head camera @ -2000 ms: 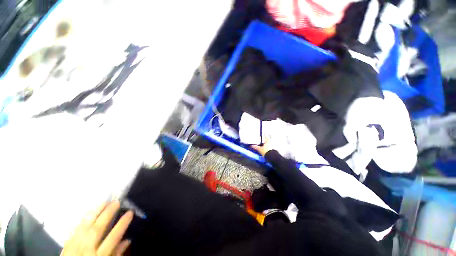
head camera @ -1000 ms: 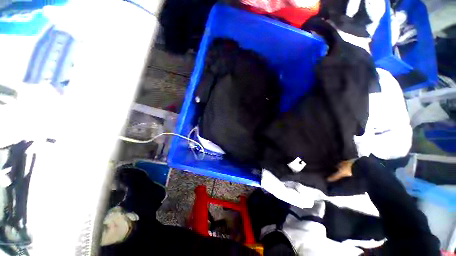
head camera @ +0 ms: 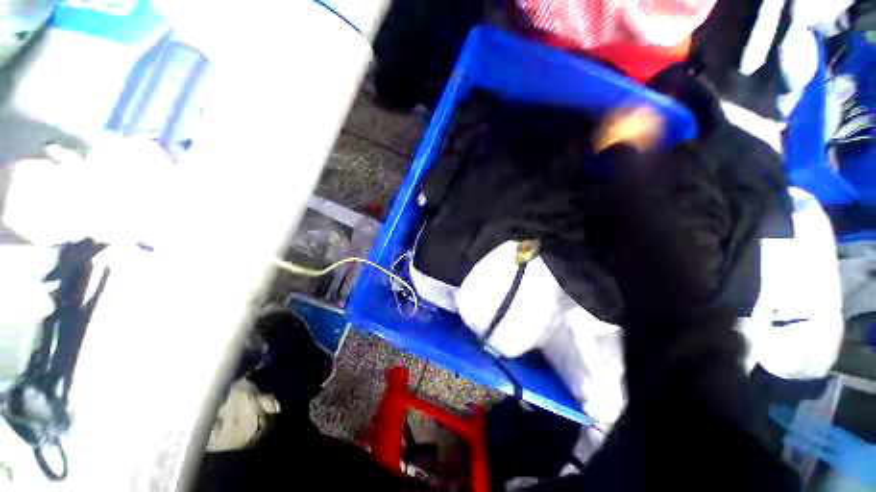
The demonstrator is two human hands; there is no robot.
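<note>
My right hand (head camera: 629,130) is small and blurred over the far right part of the blue crate (head camera: 576,62), at black cloth (head camera: 519,183). Its fingers cannot be made out, nor whether it grips the cloth. The black cloth fills much of the crate and hangs over its right side. A white piece (head camera: 509,298) lies over the crate's near part, with a dark strip and a small tan end (head camera: 525,252) across it. My left hand is not in view.
A white table (head camera: 259,125) runs down the left, with black shears (head camera: 38,413) near its lower left. A red stool (head camera: 389,423) stands below the crate. A pale cord runs from the table to the crate. More white cloth (head camera: 807,288) lies at the right.
My right hand has moved from the crate's near edge to its far right part. The black cloth is spread wider, and the white piece now lies over the crate's near part. My left hand has left the view.
</note>
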